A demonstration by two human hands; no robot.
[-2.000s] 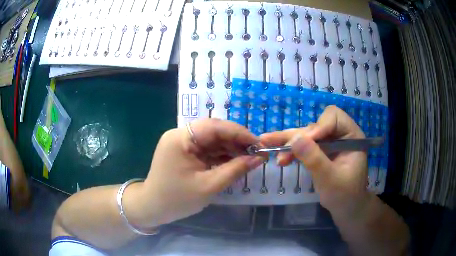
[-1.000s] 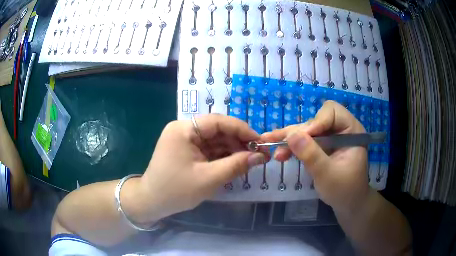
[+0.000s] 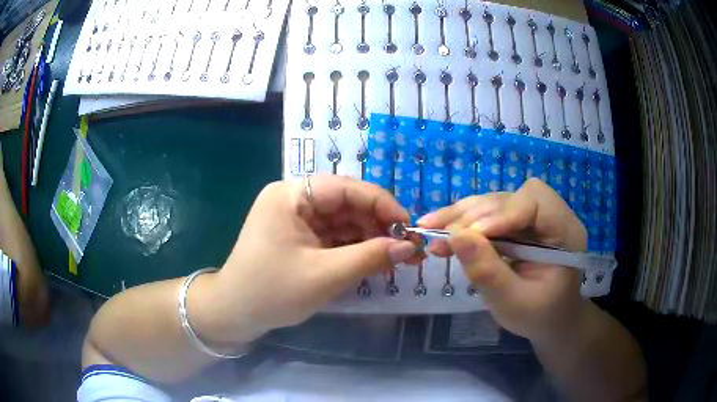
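Note:
My left hand (image 3: pixel 314 251), bare with a ring and a bangle, pinches a small round metal piece (image 3: pixel 398 230) between thumb and fingers. My right hand (image 3: pixel 519 251) holds silver tweezers (image 3: pixel 534 253) like a pen, their tip at the metal piece; whether the tip grips it is too small to tell. Both hands are over the white board (image 3: pixel 299 188), which bears rows of dark dumbbell shapes (image 3: pixel 364 98). A blue patterned sheet (image 3: pixel 487 153) covers part of the board and runs behind my right hand.
A second white board (image 3: pixel 177 59) lies at the back left. A clear bag with green labels (image 3: pixel 79 200) and a crumpled clear piece (image 3: pixel 148 216) lie on the green bench (image 3: pixel 212 157). Pens (image 3: pixel 43 129) and another person's arm (image 3: pixel 20 251) are at left. Stacked thin boards (image 3: pixel 680 180) stand at right.
The back end of the tweezers has tilted down toward the wearer, and my right hand has turned slightly with it. My left hand keeps its pinch on the metal piece.

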